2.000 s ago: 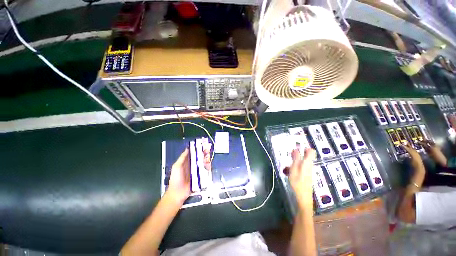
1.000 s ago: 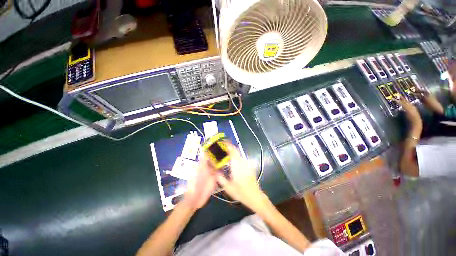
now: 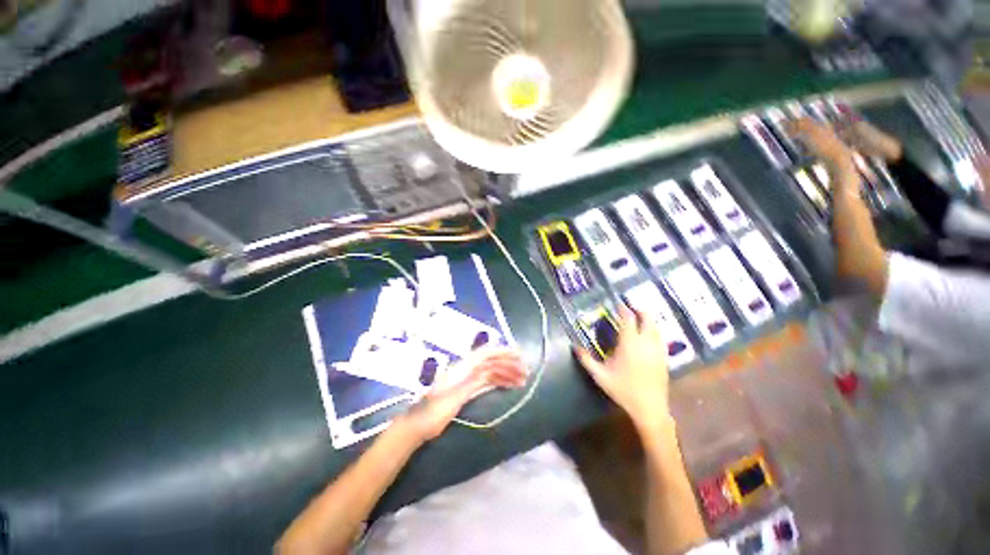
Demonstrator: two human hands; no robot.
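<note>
My right hand (image 3: 638, 374) is at the near left pocket of the clear phone tray (image 3: 800, 263), its thumb and finger around a yellow-framed keypad phone (image 3: 599, 328). Another keypad phone (image 3: 561, 247) lies face up in the far left pocket. The other pockets hold phones showing white backs (image 3: 655, 233). My left hand (image 3: 461, 388) is blurred at the near right of the blue test fixture (image 3: 345, 325); whether it holds anything cannot be told. Two white-backed phones (image 3: 396, 365) lie tilted on the fixture, with white blocks (image 3: 434, 282) behind them.
A radio tester (image 3: 266, 201) stands behind the fixture, with orange cables (image 3: 418, 230) at its front. A fan (image 3: 521, 87) is right of it. A white cable (image 3: 540, 331) loops between fixture and tray. A red keypad phone (image 3: 714, 495) is at lower right. Another person's hands (image 3: 836, 146) work at far right.
My hands have moved apart from above the fixture, the right one to the tray. Yellow-framed phones now occupy the tray's left pockets, which were bare. The camera view has shifted.
</note>
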